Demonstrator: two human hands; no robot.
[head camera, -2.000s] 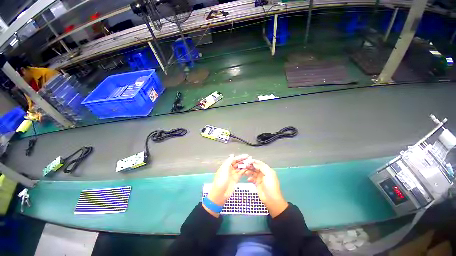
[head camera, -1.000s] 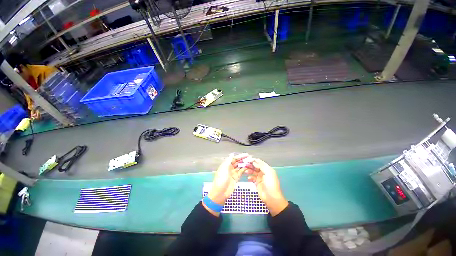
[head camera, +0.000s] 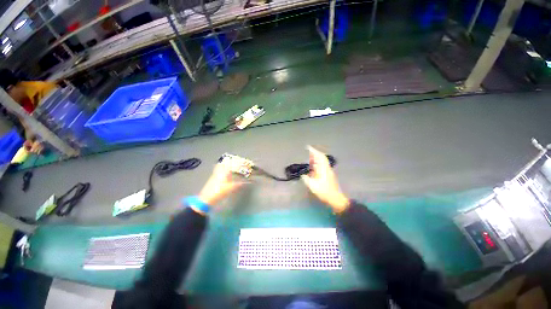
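Note:
A power adapter board (head camera: 238, 164) lies on the grey belt with its black cable (head camera: 296, 171) bundled to its right. My left hand (head camera: 220, 183), blurred, is at the board's left end; its fingertips overlap the board and I cannot tell if they grip it. My right hand (head camera: 322, 181) is over the right part of the cable bundle with thumb and fingers apart. The sheet of round adhesive pads (head camera: 289, 248) lies on the green ledge in front of me. Any small pad at my fingertips is too small to see.
Two boards with cables lie left on the belt (head camera: 130, 203) (head camera: 46, 207). A striped sheet (head camera: 116, 251) is on the ledge. Beyond the belt are a blue tote (head camera: 140, 111) and another board (head camera: 249, 116). A machine (head camera: 498, 232) stands right. A person (head camera: 30, 96) is far left.
My hands have parted and reached forward from above the dotted sheet, the left to the board and the right to the cable. The belt's boards and cables have shifted left.

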